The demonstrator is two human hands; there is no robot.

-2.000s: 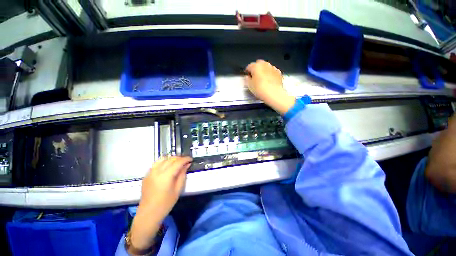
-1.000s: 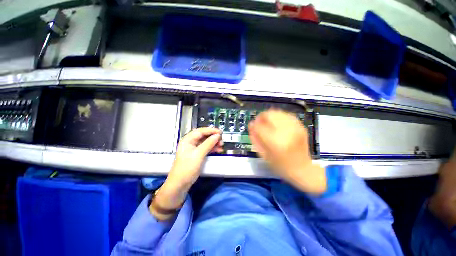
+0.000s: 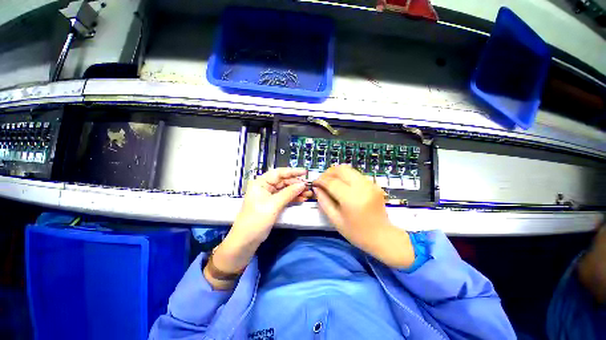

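The green circuit board panel (image 3: 359, 157) lies in its black carrier (image 3: 427, 174) on the conveyor, in front of me. My left hand (image 3: 271, 198) and my right hand (image 3: 349, 202) meet over the near left edge of the carrier, fingertips almost touching. A tiny dark leaded component (image 3: 309, 185) shows between the fingertips of both hands. The fingers hide the near left part of the panel. Brassy clips (image 3: 323, 125) sit on the carrier's far edge.
A blue parts bin (image 3: 271, 91) with loose silvery pieces stands on the shelf. A tilted blue bin (image 3: 510, 70) and a red holder (image 3: 410, 8) are farther right. A dark plate (image 3: 119, 154) and another board (image 3: 26, 141) lie left. A person's arm (image 3: 593, 269) shows at the right edge.
My right hand came down from the shelf to the carrier and now meets my left hand at its near left part. The view shifted, and most of the panel is uncovered again.
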